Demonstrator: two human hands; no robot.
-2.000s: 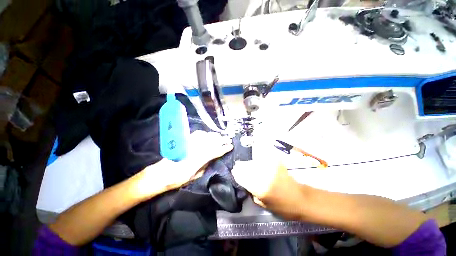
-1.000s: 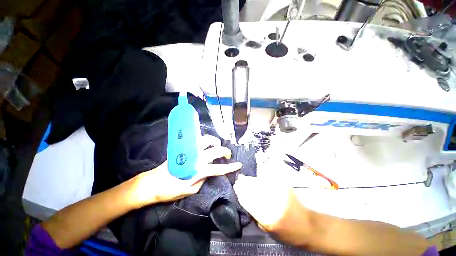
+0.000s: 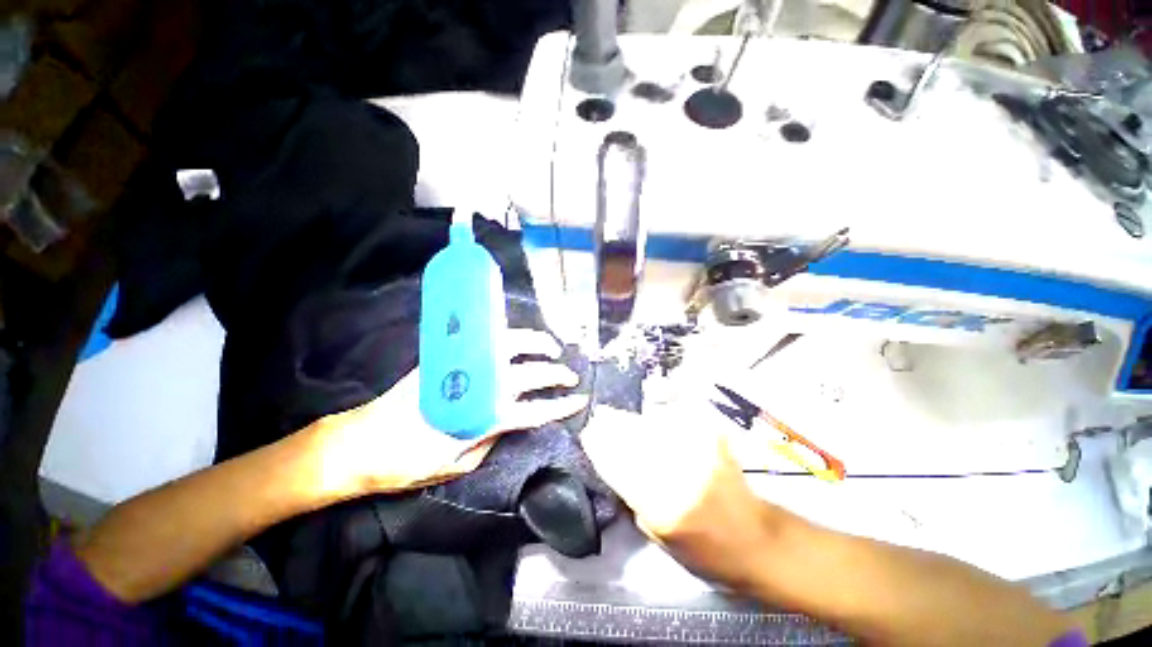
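Note:
A black garment (image 3: 505, 474) lies bunched on the machine bed, with a narrow dark edge under the needle area. My left hand (image 3: 442, 423) rests on the cloth left of the needle, fingers spread and pressing it, partly hidden by the light-blue lamp (image 3: 460, 335). My right hand (image 3: 663, 474) is overexposed and holds the cloth edge just in front of the presser foot (image 3: 619, 354). The white sewing machine (image 3: 758, 164) stands behind both hands. Its presser foot is blurred by glare.
Thread snips (image 3: 783, 434) with orange handles lie right of my right hand. A thin dark sliver (image 3: 777, 350) lies behind them. More black cloth with a white label (image 3: 198, 185) is piled at left. A ruler strip (image 3: 682, 622) runs along the front edge. Blue material (image 3: 253, 616) shows at lower left.
The view has shifted, so the machine sits further right than at first. My left fingers have spread from near the needle onto the cloth. My right hand stays at the cloth edge.

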